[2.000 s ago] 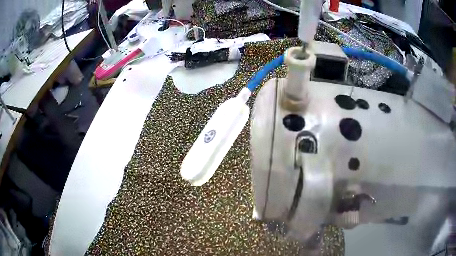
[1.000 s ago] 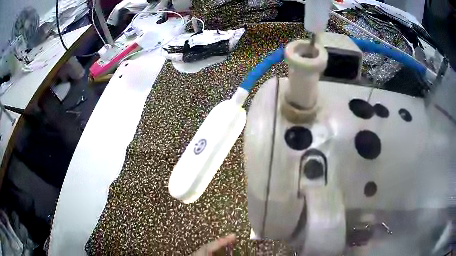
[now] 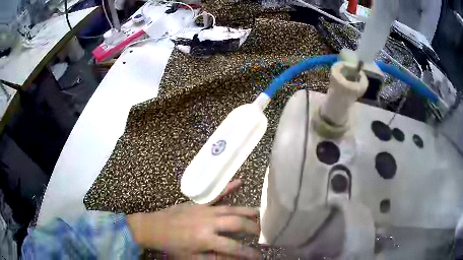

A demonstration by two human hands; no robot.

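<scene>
The dark cloth with small tan print (image 3: 147,157) lies over the white table, with a raised fold across its middle. My left hand (image 3: 198,228) lies palm down on the cloth at the bottom centre, fingers spread and pointing towards the machine, gripping nothing. My right hand is not in view. The cream sewing machine head (image 3: 315,177) fills the right side and hides the needle area. The white lamp paddle (image 3: 223,150) hangs over the cloth, just beyond my left hand, on a blue flexible neck (image 3: 304,63).
A pink-and-white power strip (image 3: 119,45) with cables lies at the table's far left. A bundle of dark and white strips (image 3: 213,40) lies at the far edge. More printed cloth (image 3: 228,11) is heaped behind. Another table's curved edge (image 3: 43,63) shows at the left.
My left hand has come in from the bottom edge onto the cloth. The cloth, flat before, now has a raised fold, and its near-left edge has shifted up. The view has shifted slightly.
</scene>
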